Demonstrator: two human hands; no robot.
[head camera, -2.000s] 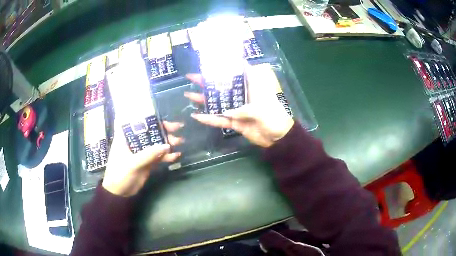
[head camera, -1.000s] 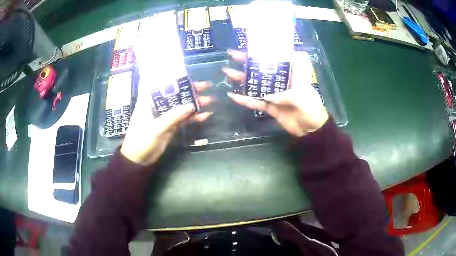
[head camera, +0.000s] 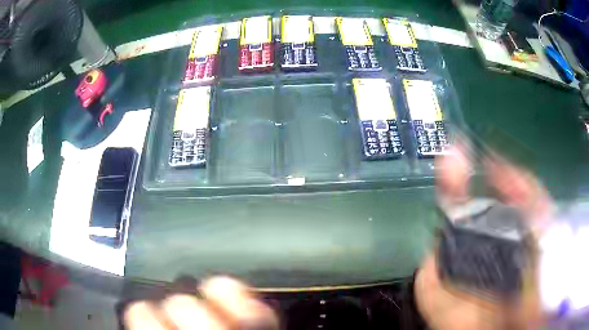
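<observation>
A clear tray (head camera: 310, 185) lies on the green bench. Its far row holds several keypad phones, including a red one (head camera: 257, 48); its near row has one phone (head camera: 191, 122) at left and two at right, one of them here (head camera: 380, 122). The two pockets between show no phone. My right hand (head camera: 478, 258), blurred at lower right, grips a dark blurred object that looks like a phone (head camera: 481, 254); a glaring white patch is beside it. My left hand (head camera: 200, 312) is blurred and cut off by the bottom edge; what it holds, if anything, is hidden.
A smartphone (head camera: 113, 193) lies on white paper (head camera: 72, 193) at left. Behind it are a red figurine (head camera: 92, 90) and a fan (head camera: 42, 38). A board or box (head camera: 494, 55) with a blue item (head camera: 559, 63) and a clear bottle (head camera: 496, 14) is at upper right.
Both hands have moved off the tray, left down to the bottom edge, right down and rightward. The phones held upright over the tray are gone from there. The tray phones now show lit screens unobstructed.
</observation>
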